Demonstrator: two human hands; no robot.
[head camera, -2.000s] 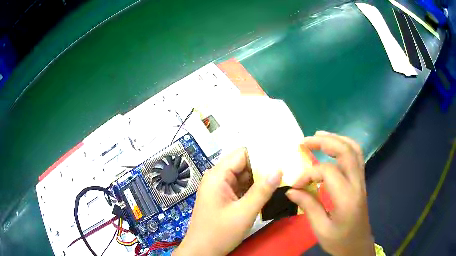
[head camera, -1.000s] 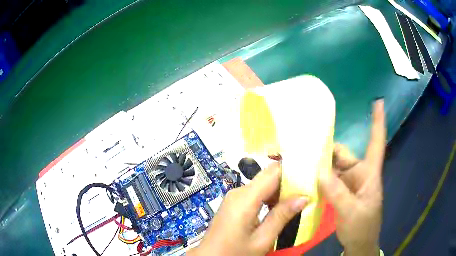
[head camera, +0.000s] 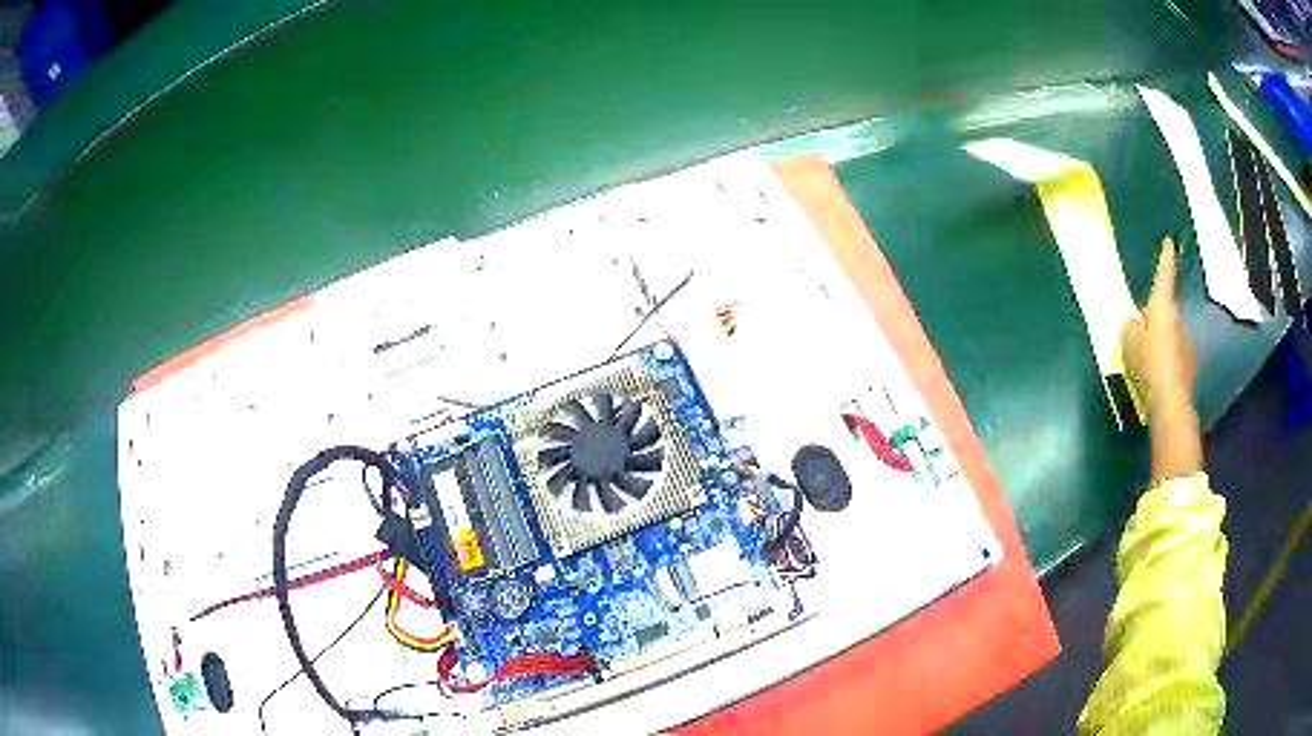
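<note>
My right hand (head camera: 1160, 352) is at the right of the bench, its index finger stretched out and its other fingers at the lower part of a folded white and yellow tape backing strip (head camera: 1086, 245). A short dark piece of tape (head camera: 1119, 398) shows at the strip's lower end. I cannot tell whether anything is on the index fingertip. My left hand is out of view. The white chassis back plate (head camera: 259, 460) carries the blue motherboard (head camera: 576, 587) with its black fan (head camera: 602, 452). The black sleeved cable (head camera: 287, 561) loops left of the board.
Red-orange foam (head camera: 921, 647) shows under the plate on the green bench (head camera: 576, 101). Another white backing strip (head camera: 1201, 201) and black tape strips (head camera: 1263, 230) lie at the far right. A black speaker (head camera: 822, 477) sits right of the board.
My right hand has moved right, away from the unit, with the backing strip. My left hand has left the picture. The view has shifted, uncovering the plate's right side.
</note>
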